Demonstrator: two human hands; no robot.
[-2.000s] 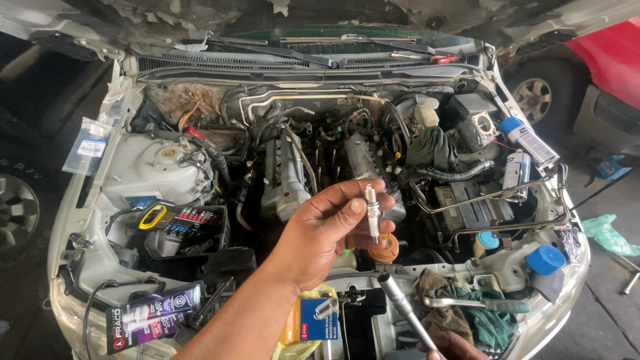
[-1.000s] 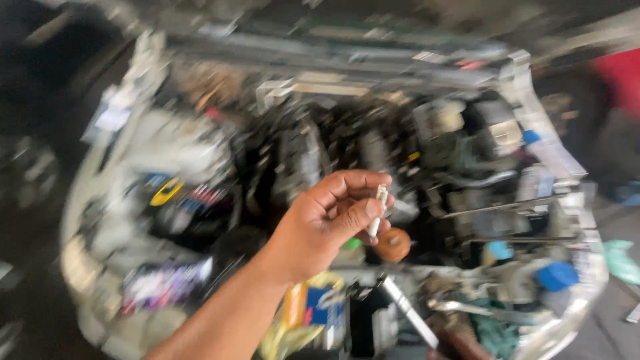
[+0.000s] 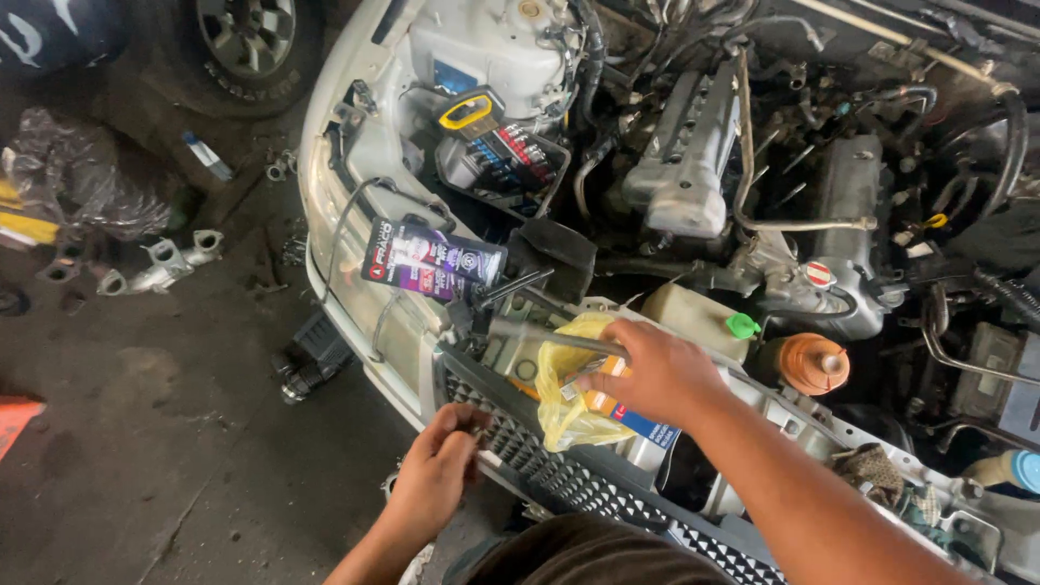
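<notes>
My left hand is beside the front grille of a white car, its fingertips pinched together. What lies between them is too small and blurred to tell. In my right hand is a thin metal bar, pointing left and blurred at its far end. The same hand's fingers reach over a yellow plastic bag, touching or very near an orange and blue box that is partly inside it. A packaged tube of sealant rests on the car's front edge, left of the bar.
Behind are a silver engine cover, a reservoir with a green cap and an orange round part. Coloured sockets lie in the engine bay at upper left. A metal manifold is on the floor at left.
The view has swung left and down. My left hand has moved away from over the engine bay, and the spark plug it held is no longer plainly visible. My right hand is now at the yellow bag.
</notes>
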